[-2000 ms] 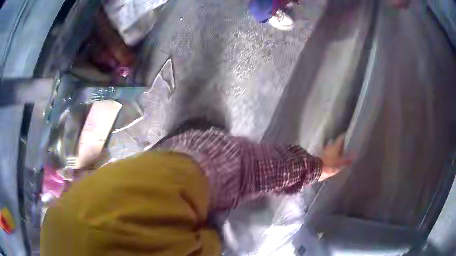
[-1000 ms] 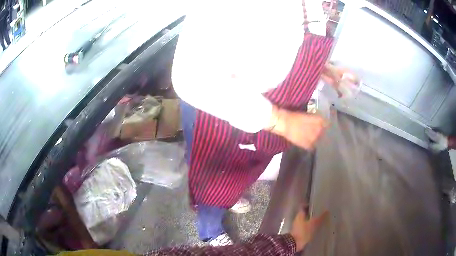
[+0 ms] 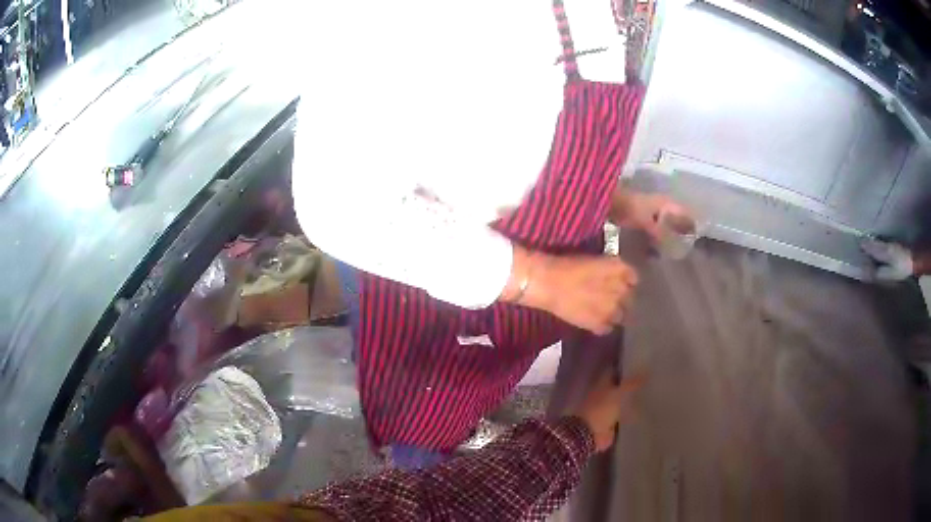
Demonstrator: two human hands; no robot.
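My left hand (image 3: 606,411), blurred, in a dark plaid sleeve, lies at the near-left edge of the brown padding sheet (image 3: 761,408). Its fingers point right and look apart, with nothing seen in them. My right hand is not in view. A light-grey sheet-metal housing (image 3: 740,127) stands across the far end of the padding. A coworker in a white top and red-striped apron (image 3: 439,357) is beside the padding and holds a small clear cup (image 3: 676,232); their other hand is closed above the padding's edge.
A long grey-green workbench (image 3: 102,265) runs along the left, with a small dark object on top. Under it are a tan cardboard box (image 3: 276,304), a crumpled white plastic bag (image 3: 222,433) and clear plastic. A gloved hand (image 3: 888,259) touches the housing's lower edge at the right.
The view first swung up from the floor, bringing in the coworker and housing. Since then it has shifted slightly; my left hand stays at the padding's edge and the coworker still holds the cup.
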